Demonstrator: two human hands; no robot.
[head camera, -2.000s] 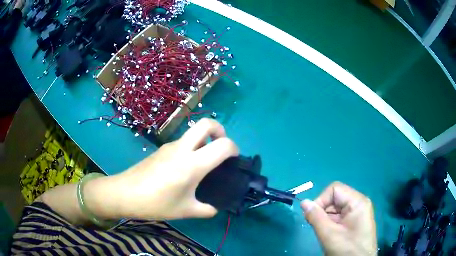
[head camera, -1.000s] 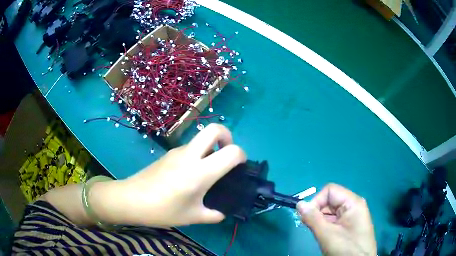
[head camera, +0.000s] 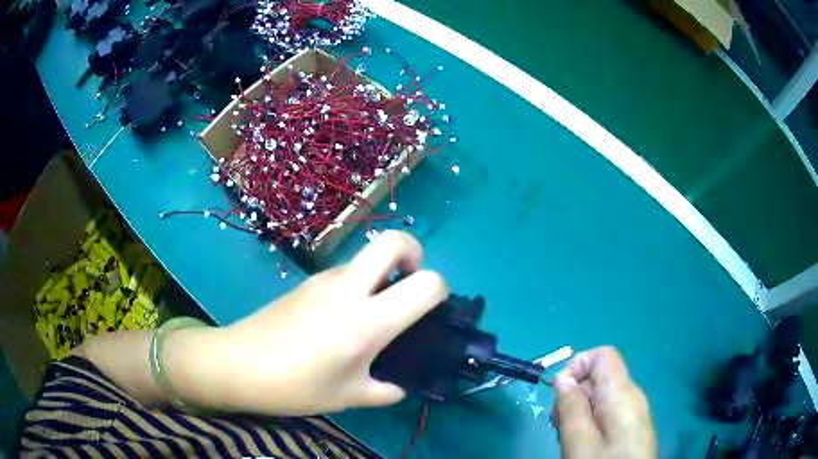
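My left hand (head camera: 314, 332) grips a black housing unit (head camera: 426, 354) from above and the left, over the bench. The unit's shaft tube (head camera: 516, 366) points right. My right hand (head camera: 599, 403) is at the tube's open end, thumb and finger pinched on a thin lead wire there; its far part is hidden in the tube. A red wire (head camera: 422, 425) hangs from the unit's lower side. A slim tool with a white end (head camera: 558, 356) lies on the bench behind the tube, partly hidden.
A shallow cardboard tray (head camera: 336, 229) is heaped with red wires, with a wire bundle (head camera: 309, 20) beyond. Black units are piled at the upper left (head camera: 152, 99) and lower right (head camera: 740, 385). A carton of yellow parts (head camera: 94, 291) is at the left. A white strip (head camera: 574, 112) edges the bench.
My right hand closed in to the tube's end, then drew back slightly with the wire visible at the tip. The scene has shifted slightly right and down in view. My left hand keeps its grip.
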